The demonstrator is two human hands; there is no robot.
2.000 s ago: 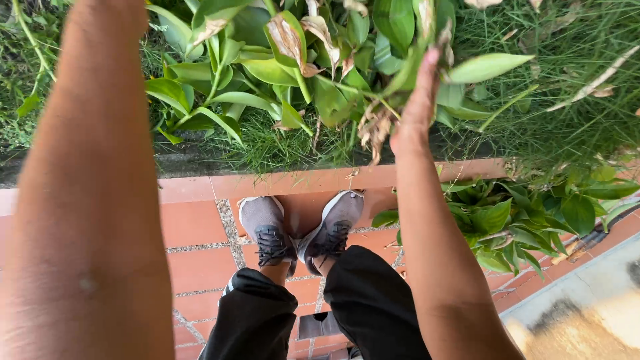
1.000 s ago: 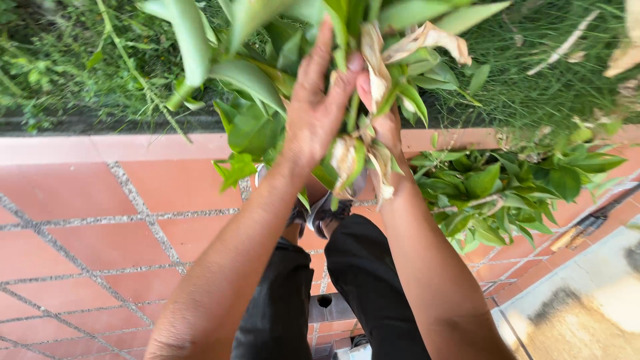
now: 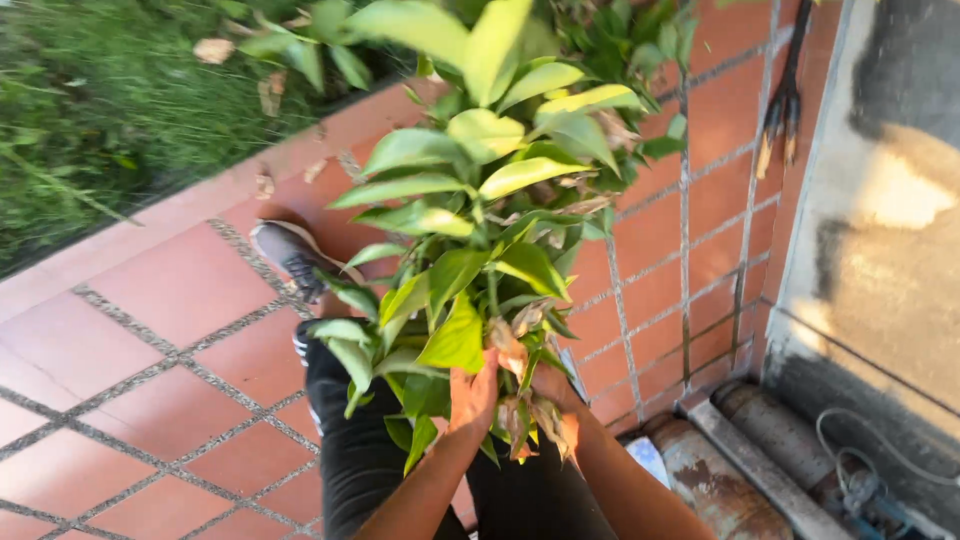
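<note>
A large bundle of leafy green cuttings [image 3: 480,202], with some dry brown leaves among it, spans the middle of the head view. My left hand [image 3: 474,394] grips its lower stems from the left. On the other side, my right hand [image 3: 556,386] holds the same stems, its fingers partly hidden by leaves. The bundle stretches away from me above the tiled floor and over my legs. Behind its far end lie more green leaves [image 3: 660,45], and the leaves overlap so that I cannot tell where the bundle ends.
Red floor tiles [image 3: 247,382] lie around my gray shoe [image 3: 289,251]. Grass [image 3: 150,105] borders the tiles at upper left. A dark forked branch [image 3: 785,105] rests near the stained wall [image 3: 885,225]. Rusty metal cylinders [image 3: 705,472] and a hose [image 3: 862,427] are at lower right.
Both hands have come from the plants by the grass edge back toward my body, with the leafy bundle in them. The view has turned right, and the rusty cylinders now show.
</note>
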